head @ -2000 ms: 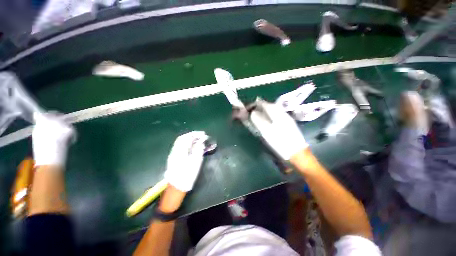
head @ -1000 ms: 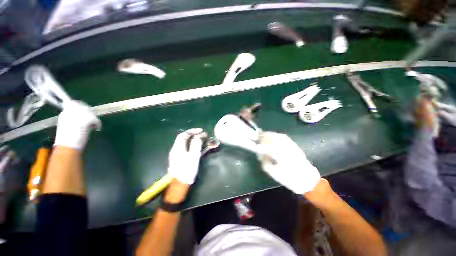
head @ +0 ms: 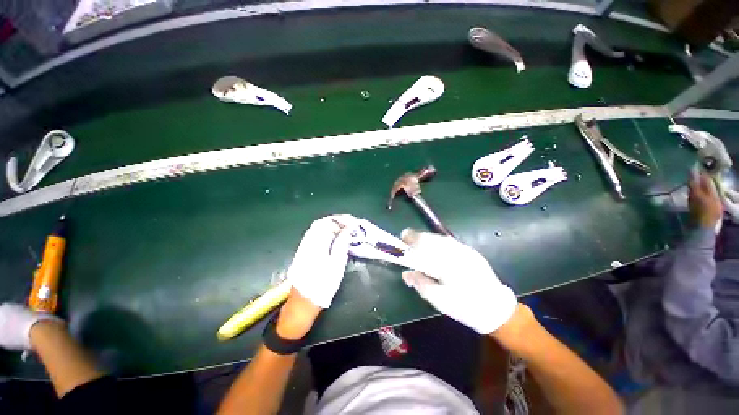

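Note:
A white arm housing [head: 379, 245] with a dark slot lies between my hands, low over the green bench. My left hand [head: 320, 258], in a white glove, grips its round hub end; the yellow-green handle [head: 253, 313] of a tool sticks out from under this hand, its head hidden. My right hand [head: 460, 280], also gloved, holds the narrow tail end. A claw hammer [head: 418, 199] lies just beyond my right hand, part of its handle hidden by the hand. Two more arm housings, one [head: 502, 163] beside the other [head: 532, 184], lie to the right.
Locking pliers [head: 602, 156] lie at the right. Beyond the pale strip [head: 308, 147] lie several white arm parts. At the left a neighbour's gloved hand [head: 18, 326] is at an orange screwdriver [head: 49, 273]. At the right another person's hand [head: 704, 200] holds a white part.
My right hand has brought the housing to my left hand, which now grips its hub. The hammer shows fully apart from the housing. The left neighbour's hand has moved back from the strip.

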